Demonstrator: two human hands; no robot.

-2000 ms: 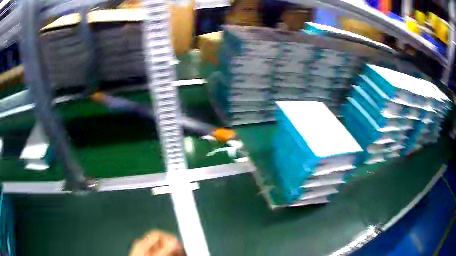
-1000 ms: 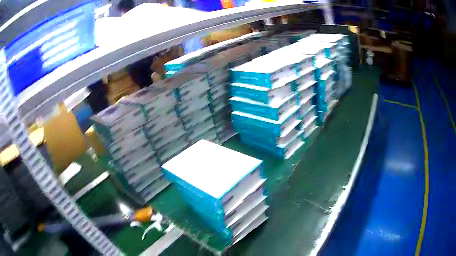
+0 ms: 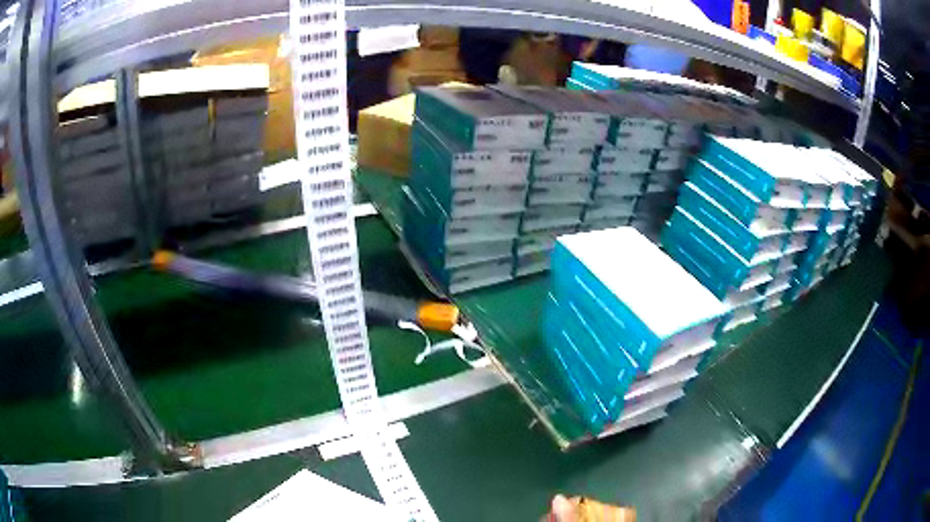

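Observation:
A label strip with rows of black bars hangs from above, crosses the rail and runs to the bottom edge. Pale tape crosses it at the rail. The white top of a product box shows at the bottom edge, left of the strip, cut off. My right hand shows only as a small blurred part at the bottom edge, right of the strip; whether it holds anything cannot be seen. My left hand is out of the picture. A short stack of teal-and-white boxes stands right of the strip.
Taller box columns stand behind, with more stacked boxes at right. A dark rod with orange ends and white string lies behind the rail. A grey metal post rises at left. A shelf edge crosses above.
The view swung right along the boxes and came back to the strip. The white box top has appeared at the bottom. A hand part shows again, now further right than two seconds ago.

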